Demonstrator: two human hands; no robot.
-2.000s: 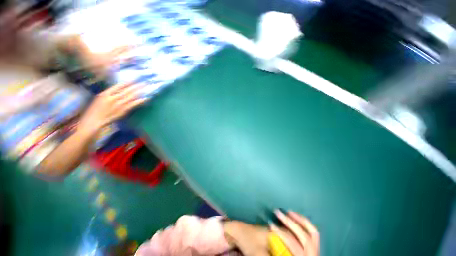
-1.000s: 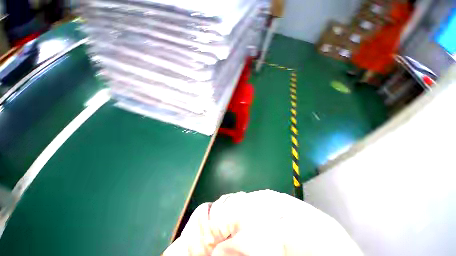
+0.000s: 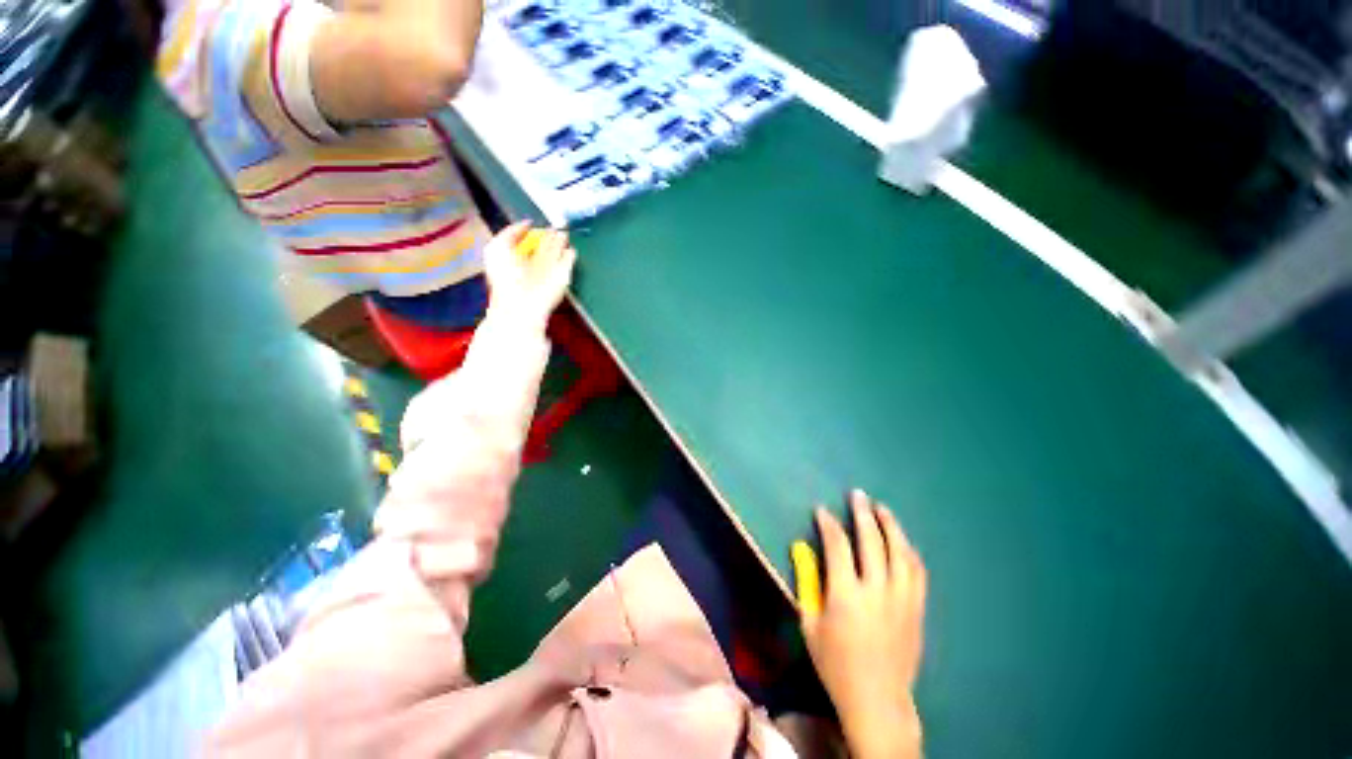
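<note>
A blister tray with rows of display modules lies on the green bench at the top, cut off by the frame edge. The modules show black flex shapes on a whitish ground. My left hand, with a yellow finger cot, is at the tray's near corner by the bench edge. Its fingers are curled and small in view; whether they grip the tray, I cannot tell. My right hand lies spread on the bench near its front edge, a yellow cot on the thumb, holding nothing.
A person in a striped shirt stands beside the tray, a bent arm raised. A red stool is under the bench edge. A white object stands at the white rail. Grey-white layered items are at lower left.
The view has swung from a tall tray stack and floor back to the bench with the loaded tray. My left arm now reaches out to the tray corner. My right hand shows on the bench.
</note>
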